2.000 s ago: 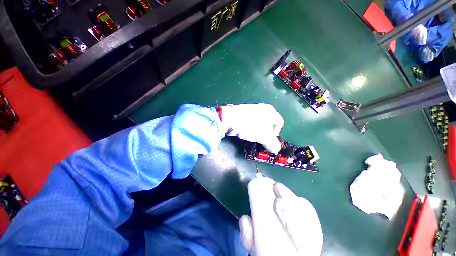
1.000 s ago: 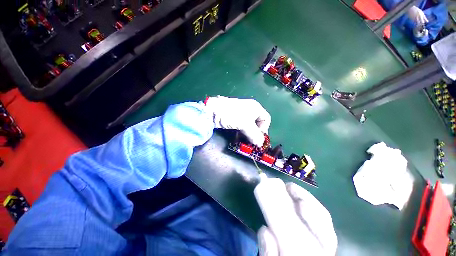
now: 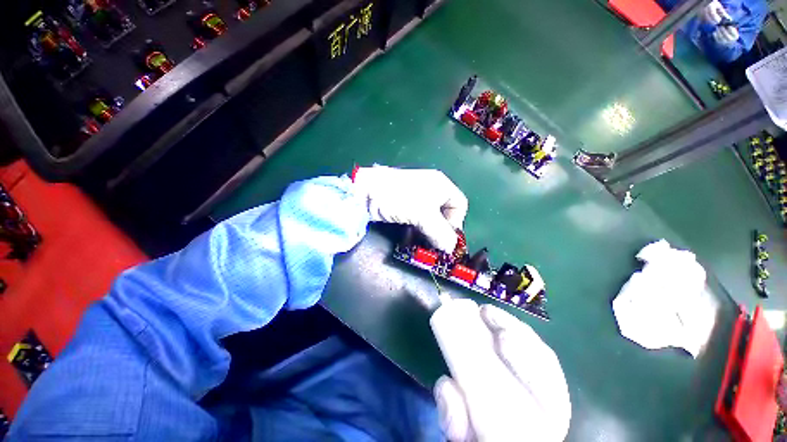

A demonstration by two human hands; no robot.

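Observation:
A circuit board point(image 3: 496, 287) with red, black, white and yellow parts lies on the green bench before me. My left hand point(image 3: 423, 207), in a white glove, grips the board's left part with its fingertips. My right hand point(image 3: 502, 371), also gloved, is closed around the glue syringe, whose barrel is hidden by the glove. The thin dispensing needle point(image 3: 436, 283) points up at the board's near edge, by the red parts. A second circuit board point(image 3: 503, 129) lies farther back, untouched.
A black tote point(image 3: 250, 95) with boards inside stands at left. A red-orange sheet point(image 3: 69, 259) is at far left. A white cloth point(image 3: 664, 299) and a red piece point(image 3: 752, 375) lie at right. A grey post point(image 3: 690, 138) stands beyond. Another person's gloved hands point(image 3: 718, 24) show at top right.
Since two seconds ago, my left hand and the board have shifted left in view, and the board is more slanted. In the last second the needle tip has moved slightly left along the board's near edge.

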